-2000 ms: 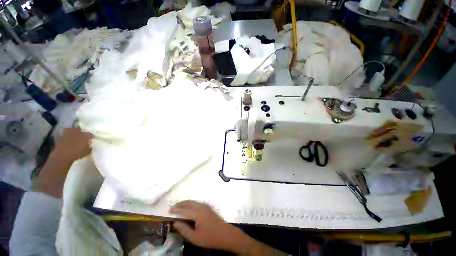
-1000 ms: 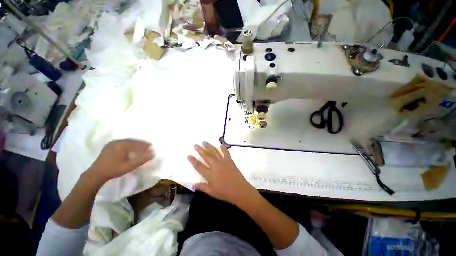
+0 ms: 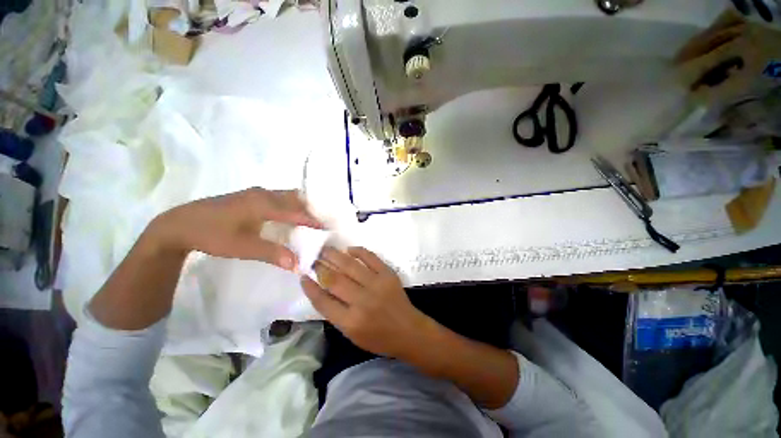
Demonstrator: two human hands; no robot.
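A large white garment piece point(image 3: 205, 145) lies spread left of the sewing machine and hangs over the front table edge. My left hand point(image 3: 244, 227) holds its edge between thumb and fingers. My right hand point(image 3: 360, 295) meets it from the right, fingers on the same small folded bit of cloth. Both hands are in front and left of the needle area. The presser foot and needle point(image 3: 401, 156) are in the lit spot, with no hand at them. The white sewing machine head point(image 3: 514, 43) stands at the top.
Black-handled scissors point(image 3: 546, 120) lie behind the needle area. A slim metal tool point(image 3: 629, 197) lies to the right, beside a grey-white packet point(image 3: 706, 171). Fabric scraps point(image 3: 231, 13) lie at the top left. A clear bag with a blue label point(image 3: 672, 332) hangs below the table.
My left hand has moved from lying on the cloth to pinching its edge. My right hand has come in beside it and its spread fingers have curled onto the cloth. The view has tilted down and closer.
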